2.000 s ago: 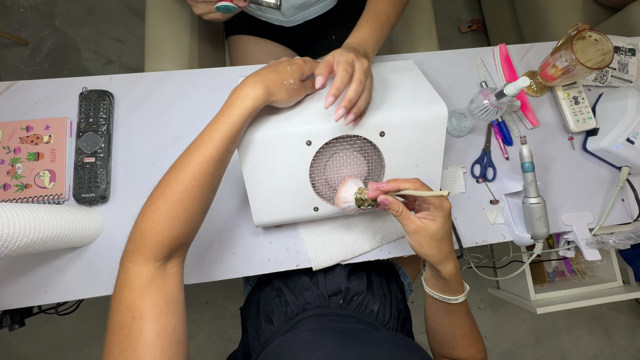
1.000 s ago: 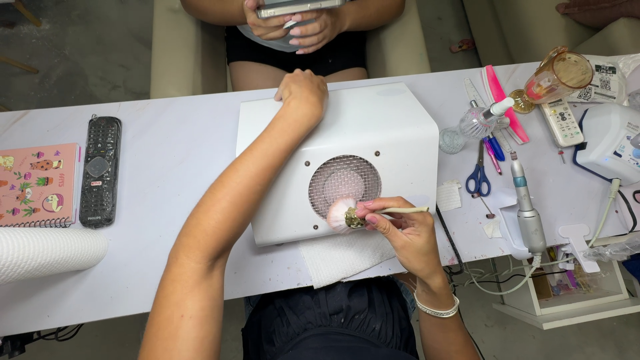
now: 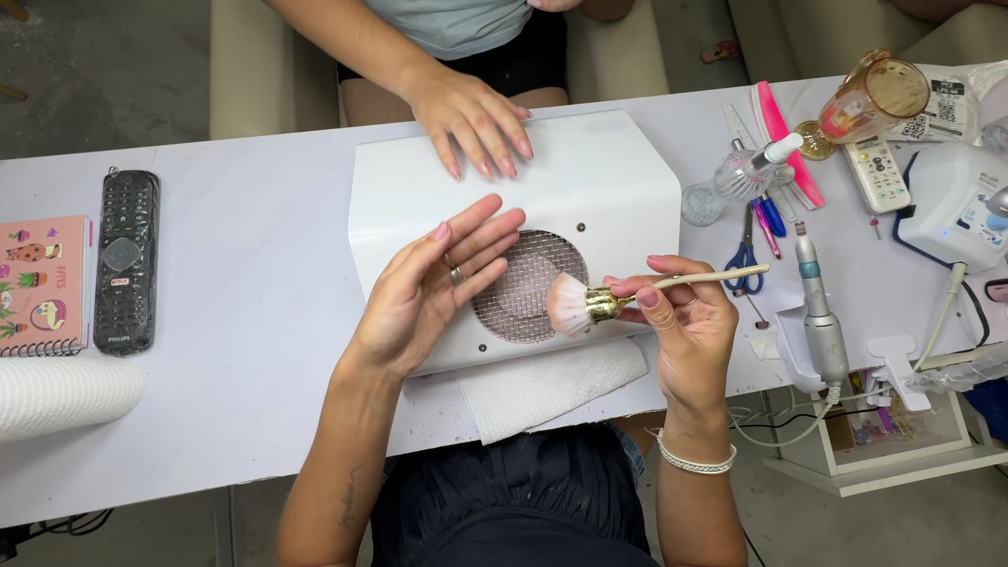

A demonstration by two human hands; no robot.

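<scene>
A white nail dust collector [image 3: 417,181] with a round mesh grille [image 3: 543,260] lies on the table. My left hand [image 3: 441,287] is over its left part, palm up, fingers apart and holding nothing. In my right hand [image 3: 677,315] is a soft dust brush [image 3: 571,305] with pale pink bristles and a gold ferrule, held by its thin beige handle; the bristles are over the grille's right edge. Another person's hand [image 3: 472,118] rests on the far part of the collector, fingers spread. A folded paper towel [image 3: 551,390] lies under the near edge.
To the right are blue-handled scissors [image 3: 742,264], a nail drill handpiece [image 3: 823,339], a glass spray bottle [image 3: 744,173], a pink nail file [image 3: 787,146], an amber goblet [image 3: 874,98] and a white remote [image 3: 876,173]. Leftward are a black remote [image 3: 126,264], a notebook [image 3: 43,283] and a paper roll [image 3: 67,398].
My left hand has come back from the collector's far edge and turned palm up. The other person's hand, holding a device one second ago, now lies on the collector. The brush stays in my right hand.
</scene>
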